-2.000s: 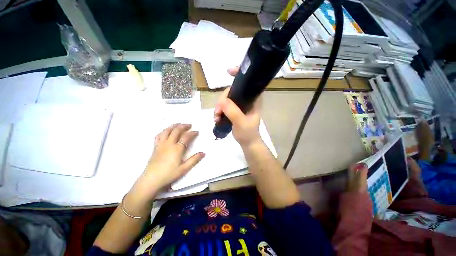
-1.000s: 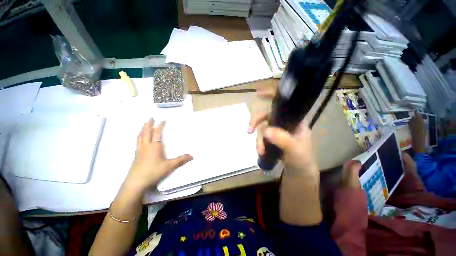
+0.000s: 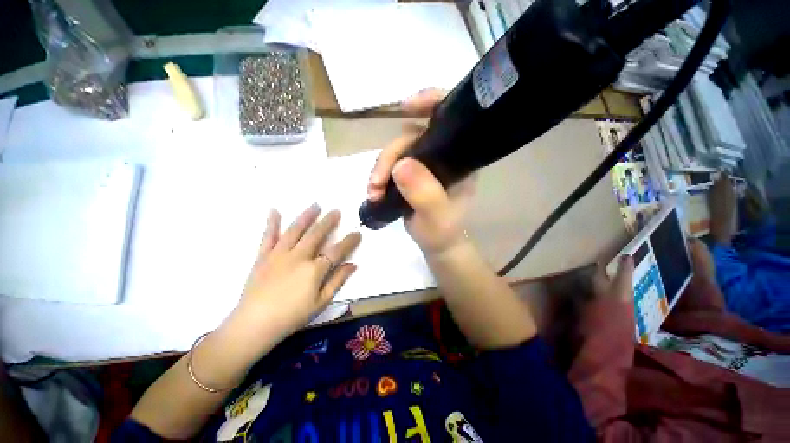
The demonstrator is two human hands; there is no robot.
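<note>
My right hand (image 3: 424,190) is closed around the lower part of a thick black electric screwdriver (image 3: 520,86) with a pale label. Its nose points down and left, and its thin tip is at or just above a white device casing (image 3: 394,251). My left hand (image 3: 299,264) lies palm down with fingers spread on the left part of the casing, its fingertips close to the screwdriver's nose. No separate thing shows in the left hand. The screw under the tip, if any, is too small to tell.
A clear screw box (image 3: 274,97), a yellowish stick (image 3: 184,91) and a bag of screws (image 3: 91,86) stand behind. Another white casing (image 3: 65,229) lies at left. White sheets (image 3: 390,52) lie at the back. A black cord (image 3: 598,177) curves at right, near a neighbour holding a device (image 3: 654,272).
The screwdriver has swung back left from beyond the casing's right side, its nose now over the casing beside my left hand. My left hand has shifted towards the nose. The view has shifted.
</note>
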